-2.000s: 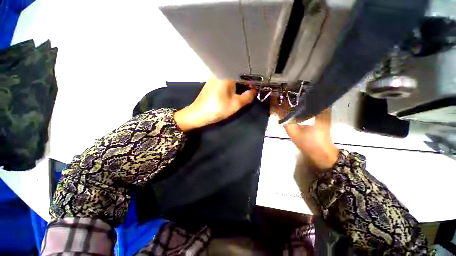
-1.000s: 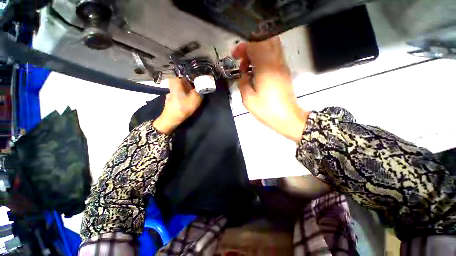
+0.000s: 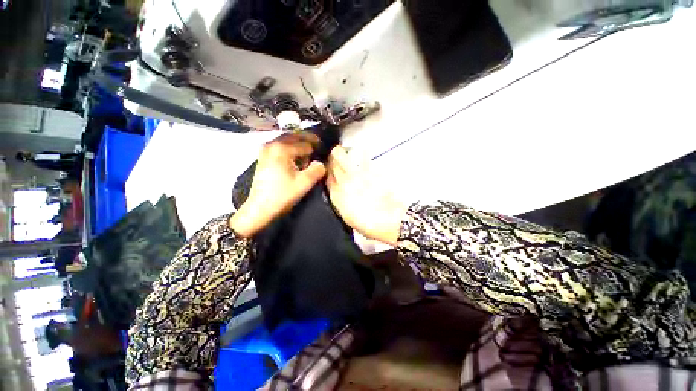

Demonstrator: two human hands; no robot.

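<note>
A black panel (image 3: 305,252) hangs from the machine's needle area down over the table's front edge towards my lap. My left hand (image 3: 278,182) grips its upper part just in front of the needle area. My right hand (image 3: 360,195) is close beside it, its fingertips pinching the panel's right edge. The white sewing machine head (image 3: 359,76) is above both hands, with small metal parts (image 3: 347,113) at its lower end. The needle itself cannot be made out.
A camouflage stack (image 3: 141,248) lies at the table's left. Blue bins (image 3: 113,179) stand beyond it, and blue plastic (image 3: 248,357) shows below the panel. A black rectangle (image 3: 458,46) lies right of the machine's control panel (image 3: 301,27). A person (image 3: 49,159) is far left.
The view has turned and shifted. My right hand has come down from the machine's metal parts to the panel's edge beside my left hand. My left hand still holds the panel.
</note>
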